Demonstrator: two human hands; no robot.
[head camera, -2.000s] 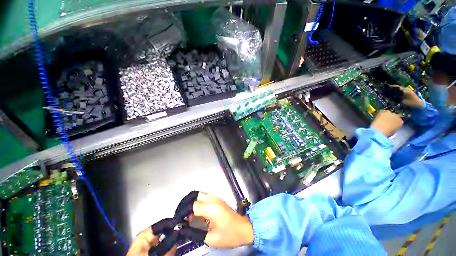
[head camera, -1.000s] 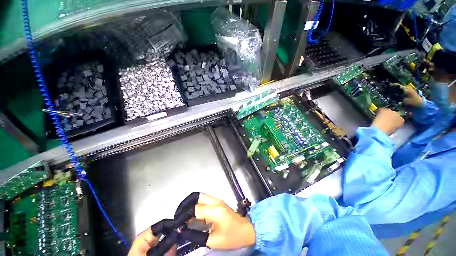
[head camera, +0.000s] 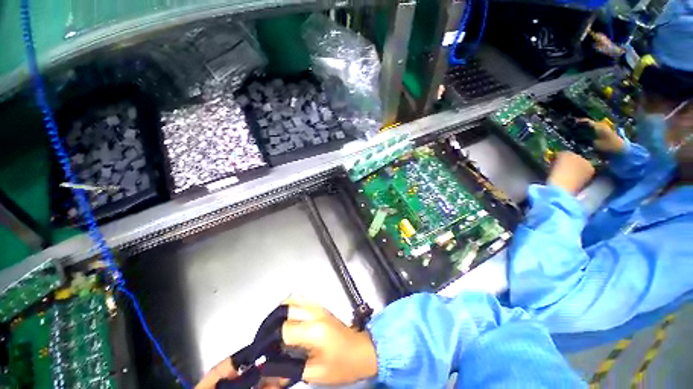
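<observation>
My right hand (head camera: 330, 346) is at the bottom centre, its fingers bent and partly in black finger cots. My left hand (head camera: 220, 375) is cut off by the bottom edge, with black-sleeved fingers meeting those of my right hand. A tiny pale spot shows between the fingertips; whether it is a held part cannot be told. A green circuit board (head camera: 425, 199) with a yellow component (head camera: 407, 228) sits in a black carrier right of centre. Another green board (head camera: 64, 338) is at the lower left, cut off by the picture edge.
Behind the rail stand bins of dark grey blocks (head camera: 110, 156), small white-silver components (head camera: 209, 144) and more grey blocks (head camera: 292, 118). A blue coiled cord (head camera: 80, 197) hangs at the left. A shiny metal plate (head camera: 251, 266) lies between carriers. A person in blue (head camera: 608, 258) works at the right.
The whole view has shifted, so bins and boards appear further left. My hands stay together low in the picture, with the fingers slightly changed in pose. The neighbour's hands have moved slightly.
</observation>
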